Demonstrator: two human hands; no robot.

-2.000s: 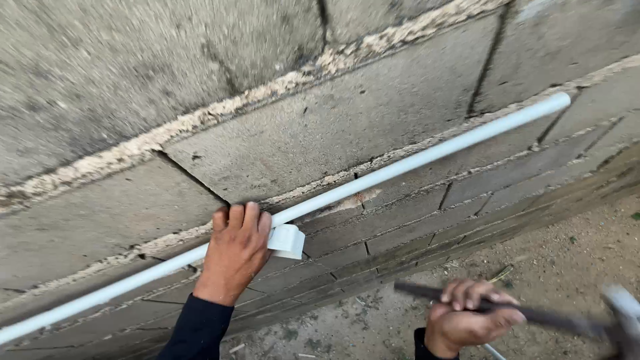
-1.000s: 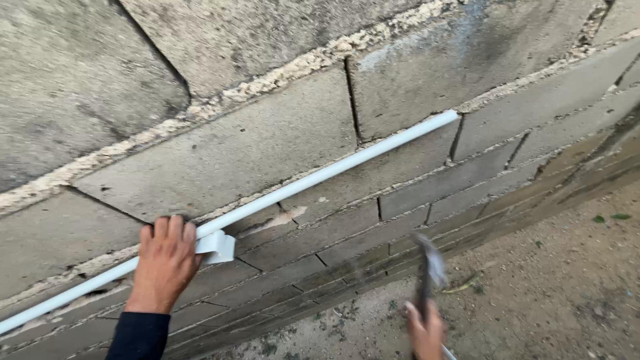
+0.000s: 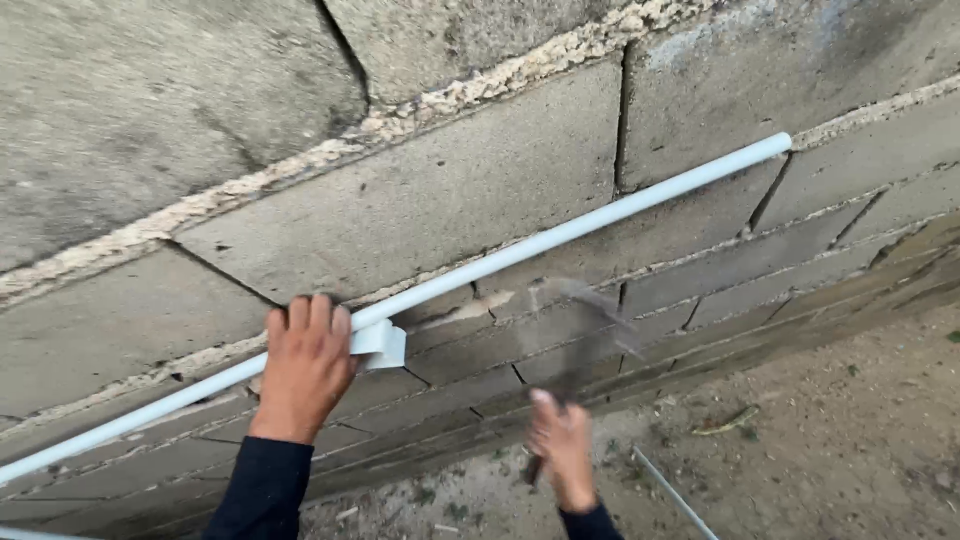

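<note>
A long white plastic pipe (image 3: 570, 232) lies slantwise along the face of the concrete block wall (image 3: 450, 180). My left hand (image 3: 307, 360) is wrapped over the pipe, with its fingers on the upper side against the wall. A folded white strip (image 3: 386, 345) sticks out beside that hand, just under the pipe; how it is held is hidden. My right hand (image 3: 559, 442) grips a claw hammer (image 3: 577, 330) by its handle, below the pipe and to the right of my left hand. The hammer is strongly blurred, its head toward the wall.
Rough mortar joints (image 3: 495, 86) run between the blocks. Bare dirt ground (image 3: 817, 427) lies at the wall's foot, with small debris on it. A thin pale pipe or rod (image 3: 675, 491) lies there at the lower right. The long pipe's right end (image 3: 784, 141) is near a block joint.
My right hand has swung the hammer from pointing right, two seconds ago, to upright, and it is now blurred nearer the wall. My left hand has stayed on the pipe beside the white strip.
</note>
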